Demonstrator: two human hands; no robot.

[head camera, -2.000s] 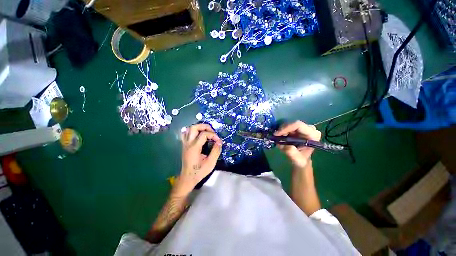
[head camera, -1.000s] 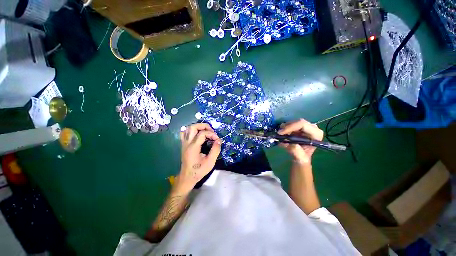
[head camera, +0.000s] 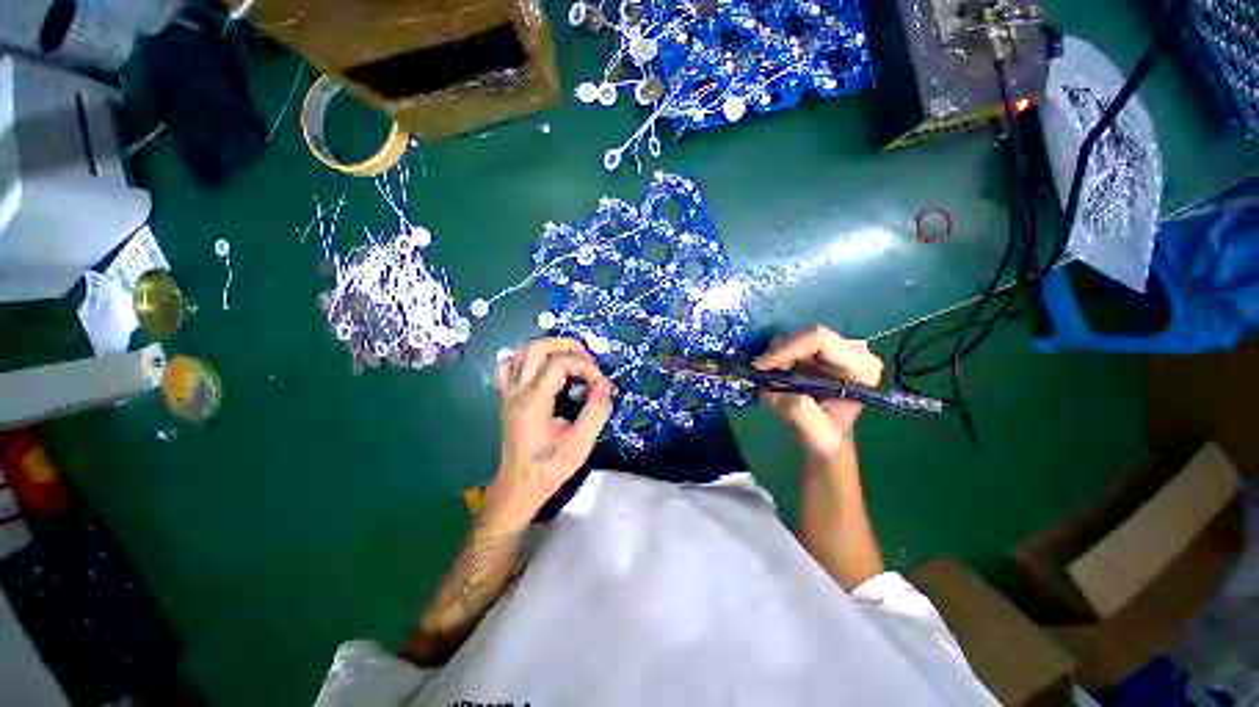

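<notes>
A blue circuit board panel [head camera: 642, 283] lies flat on the green mat in front of me, with a few white-wired discs trailing from its left side. My right hand [head camera: 824, 387] holds a black soldering iron [head camera: 856, 392], its metal tip over the panel's lower middle. My left hand [head camera: 550, 408] is at the panel's lower left edge, fingertips pinched together on a wired disc; the disc itself is mostly hidden, and a thin white lead shows towards the iron tip. A pile of wired discs [head camera: 391, 304] lies left of the panel.
Finished panels [head camera: 773, 55] lie at the back, beside a metal box [head camera: 960, 69] with a red light. A wooden box [head camera: 442, 62] and tape roll [head camera: 332, 127] stand back left. A plastic bag [head camera: 1109, 173], black cable [head camera: 939, 362] and red ring [head camera: 933, 225] are at right.
The iron and my right hand have shifted very slightly over the panel. My left hand stays in nearly the same place. The red light on the metal box, unseen in the oldest frame, shows now.
</notes>
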